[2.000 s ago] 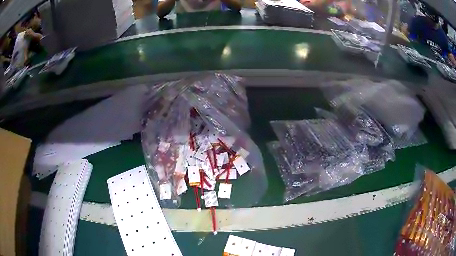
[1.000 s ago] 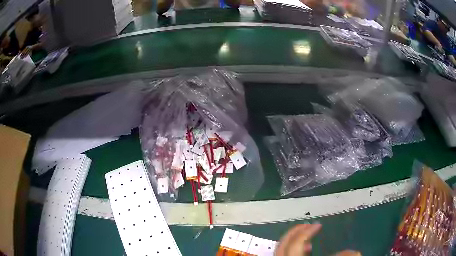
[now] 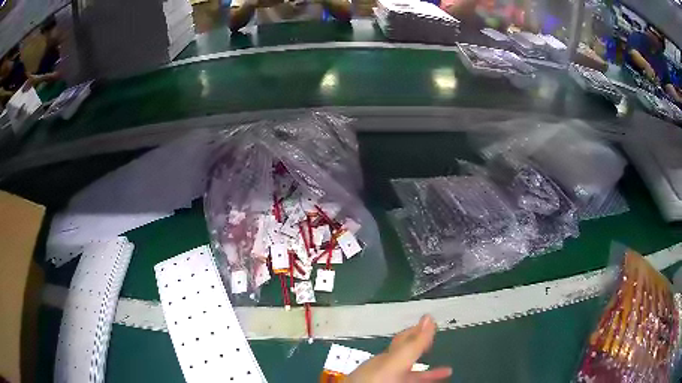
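Observation:
Orange parts with white pads along their top edge (image 3: 338, 357) lie at the bottom centre, partly covered by my left hand (image 3: 400, 357). My left hand is bare and cut off by the bottom edge. Its index finger and thumb are spread apart, pointing right, with nothing seen between them. What lies under the palm is hidden. My right hand is out of the picture. A white pad sheet with black dots (image 3: 200, 318) lies left of the block. A stack of pad sheets (image 3: 91, 314) lies further left.
An open clear bag (image 3: 321, 149) holds padded pieces with red leads, some spilling forward. Flat clear bags (image 3: 464, 228) lie centre right. A bag of orange parts (image 3: 632, 322) is at right, cardboard (image 3: 19, 284) at left. Plain white sheets (image 3: 123, 194) lie behind. People sit beyond the conveyor (image 3: 262, 82).
My left hand entered from below after the earliest frame and has since moved left over the padded block. The whole view has shifted slightly.

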